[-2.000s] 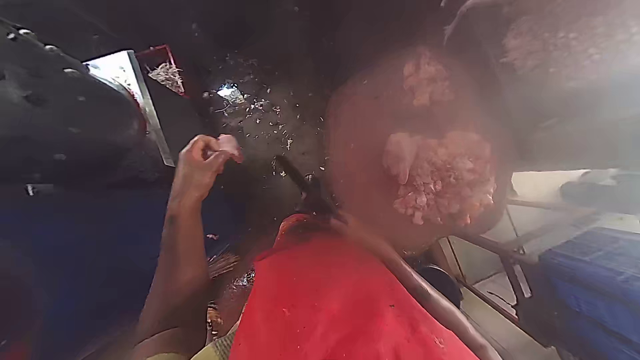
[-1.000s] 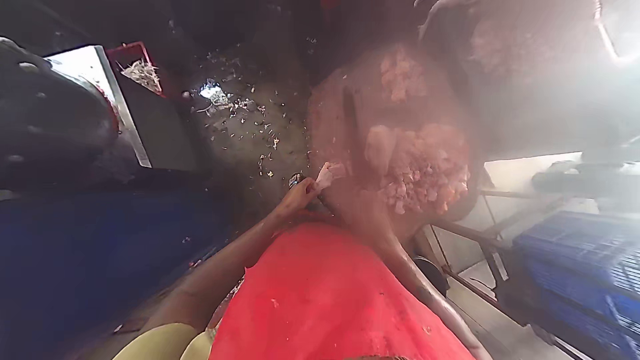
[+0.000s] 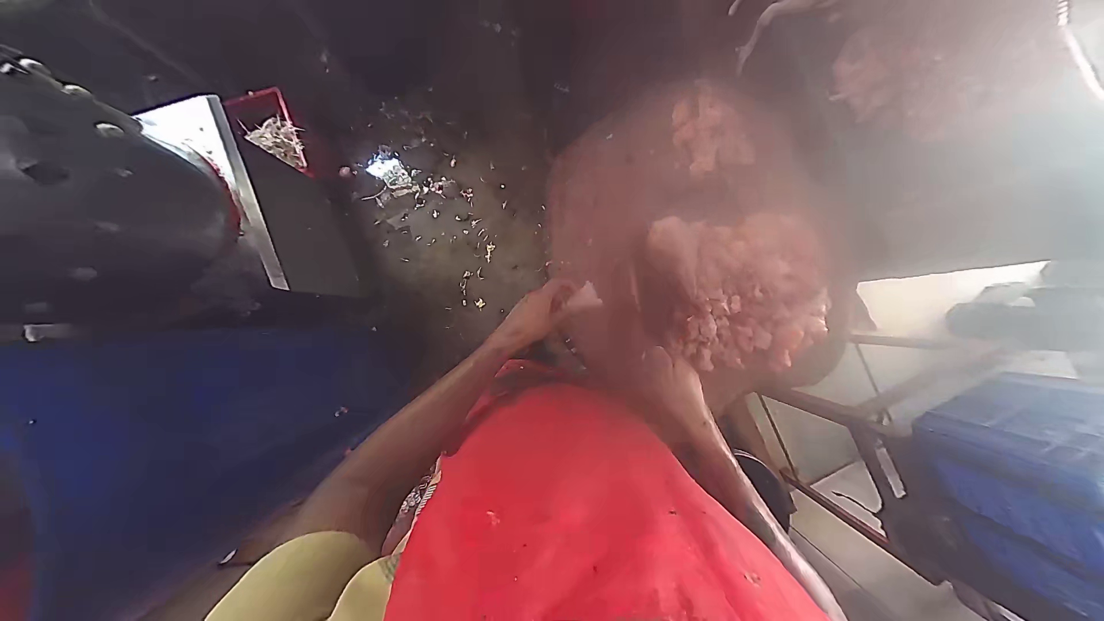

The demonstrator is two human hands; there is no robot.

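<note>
My left hand [image 3: 543, 312] pinches a small pale piece of raw meat [image 3: 583, 297] at the near left edge of a round reddish-brown chopping block [image 3: 595, 190]. My right hand [image 3: 668, 375], blurred, is over the near part of the block, shut on a knife [image 3: 647, 297] whose blade shows only as a faint dark strip pointing away from me. Right of the blade lies a large heap of cut pink meat [image 3: 750, 293]. A smaller heap of pieces [image 3: 709, 129] is farther back on the block.
Haze covers the right side. Blue plastic crates [image 3: 1018, 466] stand at the lower right beside a metal frame [image 3: 837, 414]. Scraps [image 3: 479, 250] litter the dark floor. At left are a red crate [image 3: 289, 129], a dark rounded container [image 3: 103, 198] and a blue surface [image 3: 172, 431].
My left hand has moved right from over the floor to the block's edge with the piece. The knife, over the floor beside the block two seconds ago, is now over the block.
</note>
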